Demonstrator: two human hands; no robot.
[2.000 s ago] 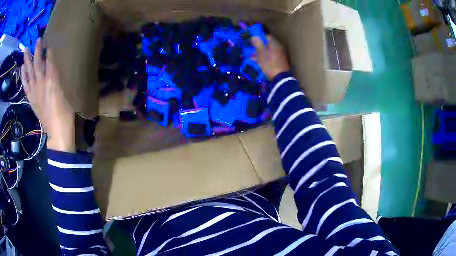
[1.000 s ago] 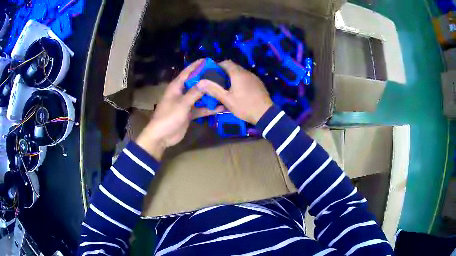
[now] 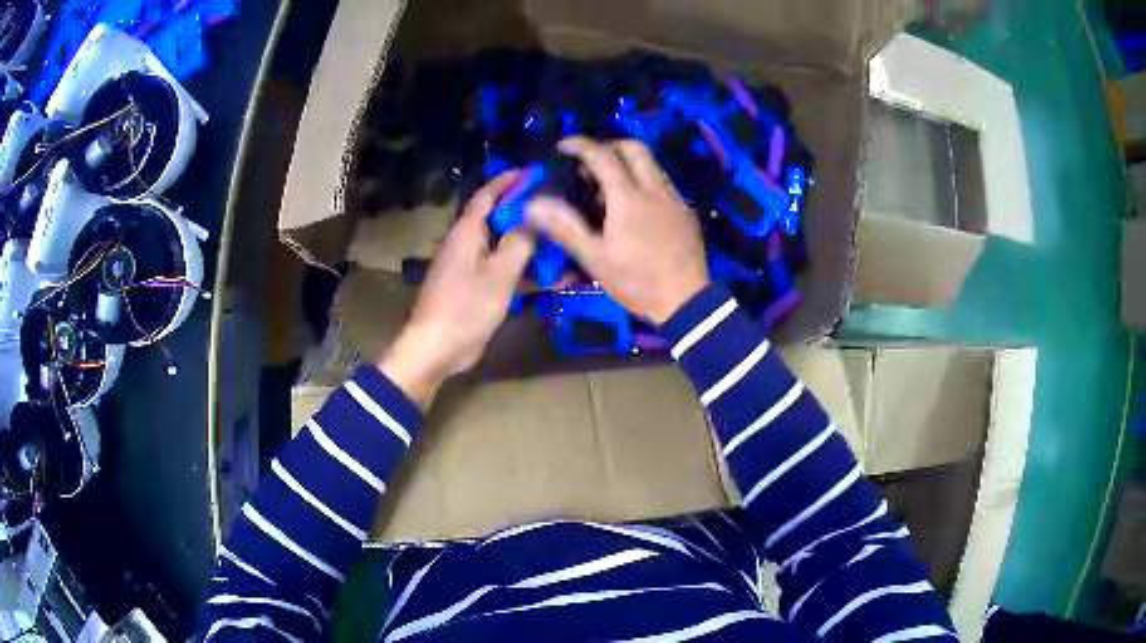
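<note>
My left hand (image 3: 459,283) is shut on a small blue part (image 3: 513,207) with a pinkish edge, held over the open carton (image 3: 553,440). My right hand (image 3: 635,232) is close beside it on the right, fingers curled over the part and a dark area; it is blurred, and I cannot tell whether it grips anything. Below the hands, a blue part with a dark centre (image 3: 593,324) lies near the carton's front flap. The carton holds a mass of blue and black parts (image 3: 754,195) with pink-purple strips.
On the dark bench (image 3: 163,440) at the left stand several white housings (image 3: 176,113) with round black openings and loose wires. More blue parts (image 3: 157,38) lie at the upper left. Another open carton (image 3: 930,389) is at the right, on the green floor (image 3: 1068,302).
My right hand came from the carton's right side and my left hand from its left edge to meet around the blue part. Since then, the right fingers have lifted and spread slightly.
</note>
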